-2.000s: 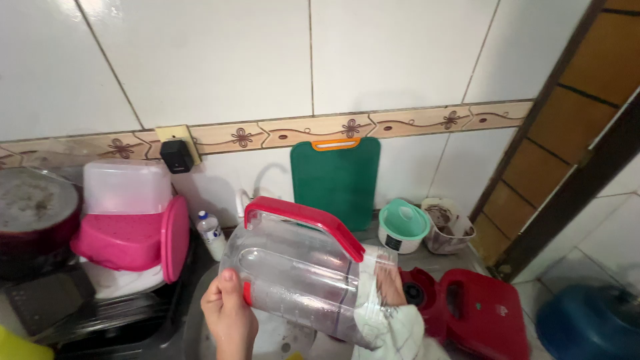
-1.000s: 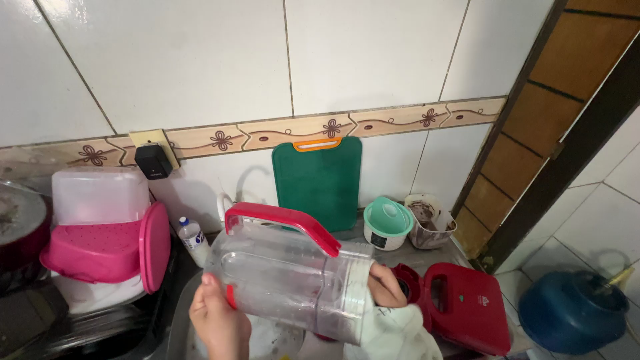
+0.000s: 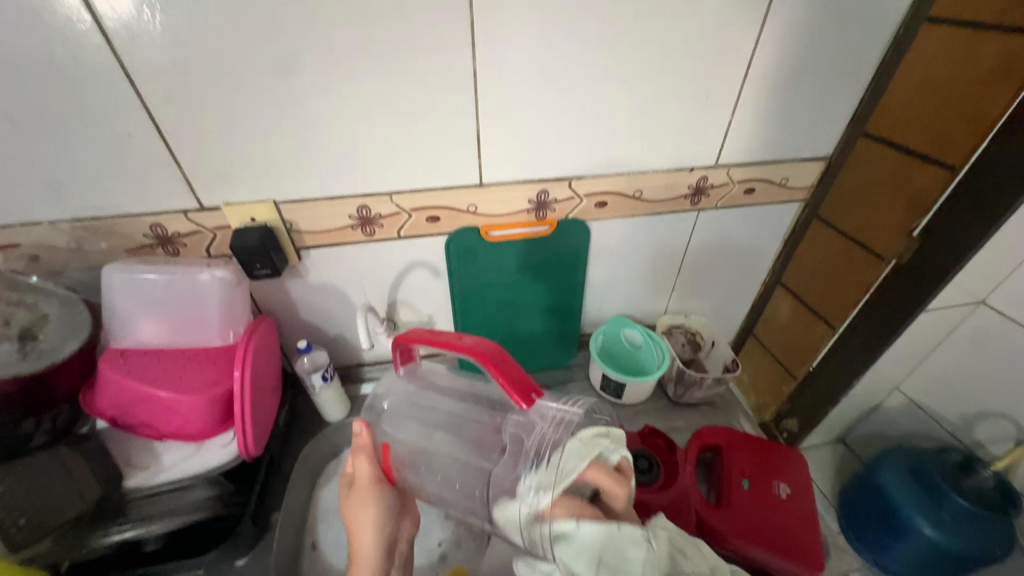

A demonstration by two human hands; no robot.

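Note:
A clear plastic jar (image 3: pixel 448 432) with a red carrying handle (image 3: pixel 472 352) lies tilted on its side above the sink, its mouth facing right. My left hand (image 3: pixel 376 500) holds the jar's base end, thumb up along it. At the mouth, my right hand (image 3: pixel 596 492) grips a pale cloth (image 3: pixel 640 544); part of the cloth is seen at and inside the rim. Some of the right hand's fingers are hidden by the cloth and the jar wall.
Below is the sink (image 3: pixel 292 488). A green cutting board (image 3: pixel 520 296), a faucet (image 3: pixel 372 324), a detergent bottle (image 3: pixel 322 384), a teal-lidded container (image 3: pixel 630 360) and a dirty tub (image 3: pixel 696 360) stand behind. Pink plastic containers (image 3: pixel 176 384) are left; a red sandwich maker (image 3: pixel 752 496) is right.
My right hand has shifted at the jar's mouth, and more of its fingers show over the cloth. The left hand keeps its hold on the base end.

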